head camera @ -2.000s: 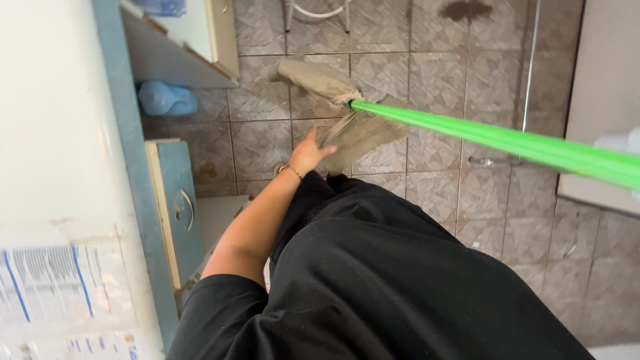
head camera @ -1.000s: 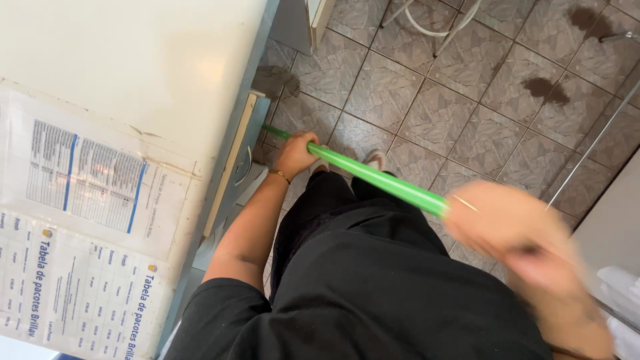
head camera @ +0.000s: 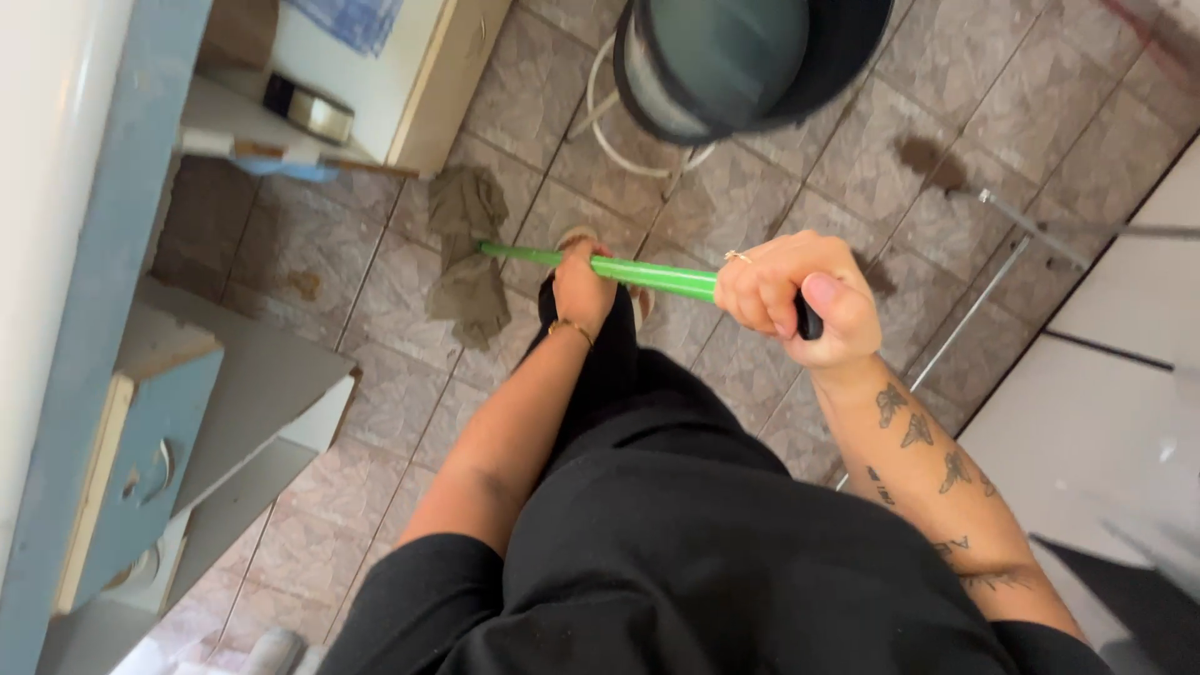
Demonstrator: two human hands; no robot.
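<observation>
A green pole [head camera: 656,277] with a black end cap runs down toward the tiled floor. My right hand [head camera: 797,298] is closed around its upper end, near the cap. Lower on the pole, my left hand [head camera: 583,281] grips it. At the far end a wet-looking grey-brown cloth [head camera: 469,267] lies spread on the tiles on both sides of the pole; the cloth hides whatever head is under it. My feet show partly just beyond my left hand.
A black bucket [head camera: 647,84] of cloudy water rests over a white round-framed stool [head camera: 592,94]. Open cabinets with a blue drawer [head camera: 150,469] line the left. A thin metal rod [head camera: 970,314] crosses the right side. Dark stains [head camera: 930,161] mark the tiles.
The cloth lies flat on the floor to the left of my feet; two seconds ago it was bunched by my left hand. The view has shifted, and the bucket now shows.
</observation>
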